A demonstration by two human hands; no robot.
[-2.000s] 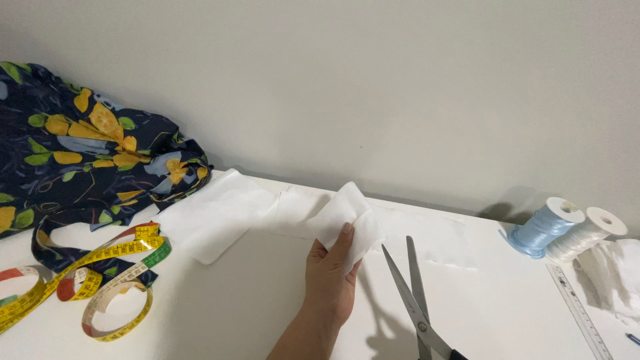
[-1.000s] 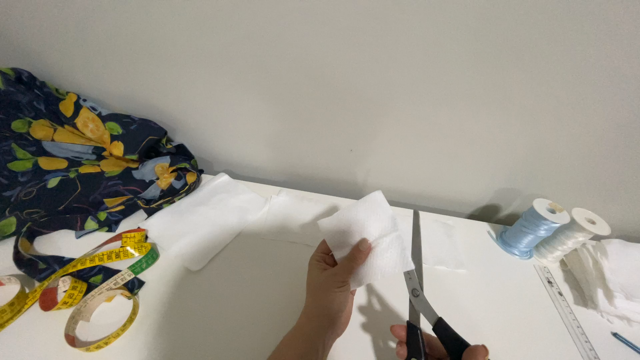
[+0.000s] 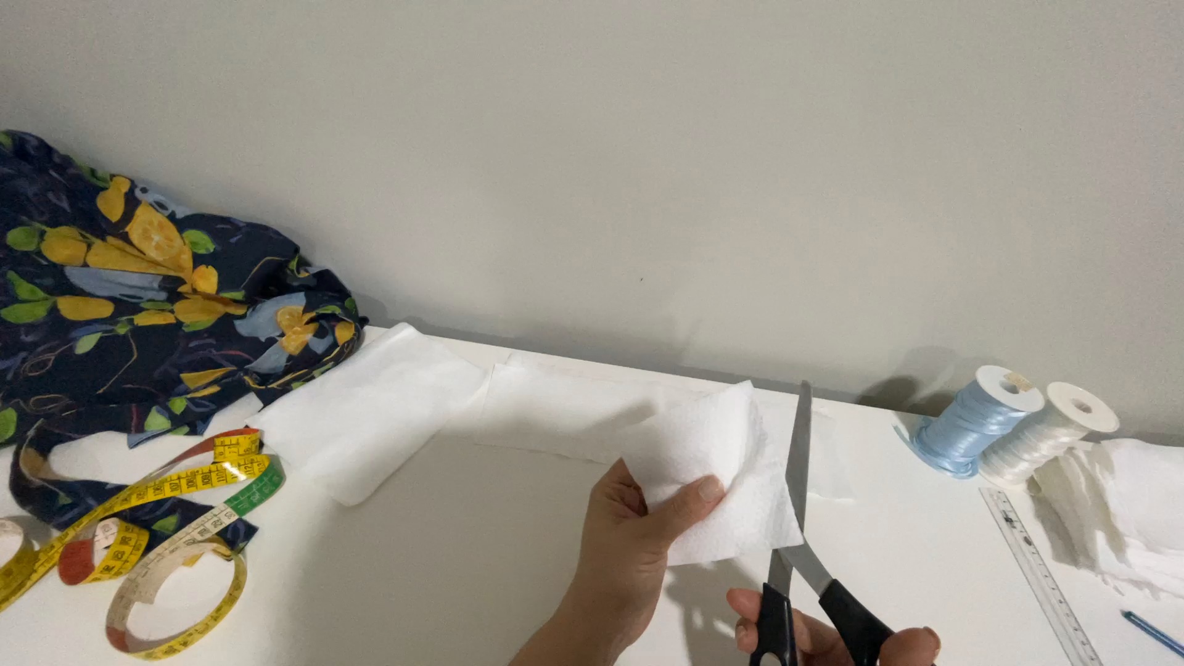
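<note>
My left hand (image 3: 638, 546) pinches a small piece of white fabric (image 3: 708, 462) between thumb and fingers, raised over the white table. At the lower right, my right hand (image 3: 823, 634) holds black-handled scissors (image 3: 797, 518) by their grips, partly out of the frame. The scissor blades stand apart and point upward, one rising beside the right edge of the fabric, the other near its lower right corner. Whether the blades touch the fabric is not certain.
Dark floral fabric (image 3: 176, 305) and a coiled measuring tape (image 3: 176, 476) lie left. White fabric pieces (image 3: 379, 407) lie along the table's back. Blue (image 3: 976, 416) and white spools (image 3: 1045, 430), a clear ruler (image 3: 1036, 573), a white fabric pile (image 3: 1133, 509) and a blue pencil-like tool (image 3: 1152, 634) are right.
My right hand has come into view on the scissors since the earliest frame. The scissor blades were closer together one second ago and are now wider apart. The held fabric has turned and folded somewhat.
</note>
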